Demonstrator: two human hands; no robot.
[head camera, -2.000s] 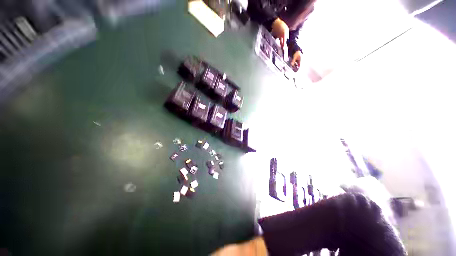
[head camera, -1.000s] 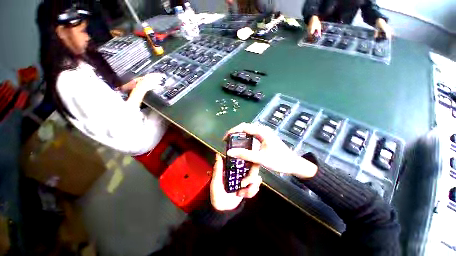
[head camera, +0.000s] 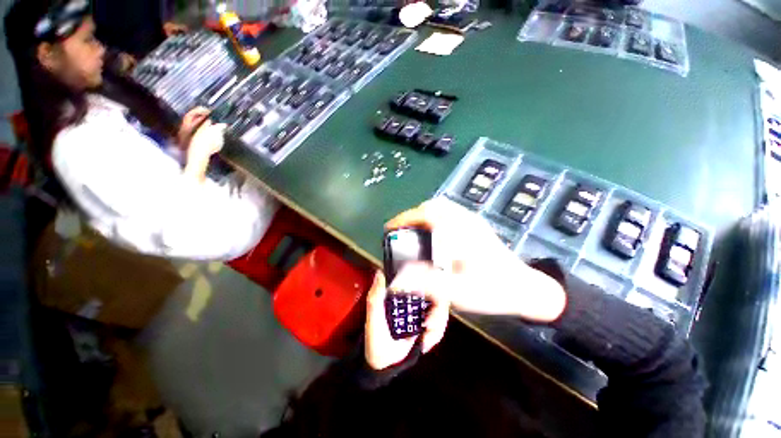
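Observation:
A black keypad phone with pale keys and a greyish screen area is held upright in front of me at the bench edge. My left hand grips it from below and at the sides. My right hand lies over its upper half, fingers on its top end and front; they are blurred and partly hide it. A clear blister tray beyond my right hand holds several black phone housings in its far row. My right forearm hides part of its near row.
Small metal pieces lie loose beyond the phone, near black blocks in two rows. Another tray is far right. A person in white sits left by trays. A red stool stands below the edge.
Since one second ago, the phone stays in my left hand, and my right hand still covers it, now more blurred. The view has shifted slightly. The far person's hands have left the view.

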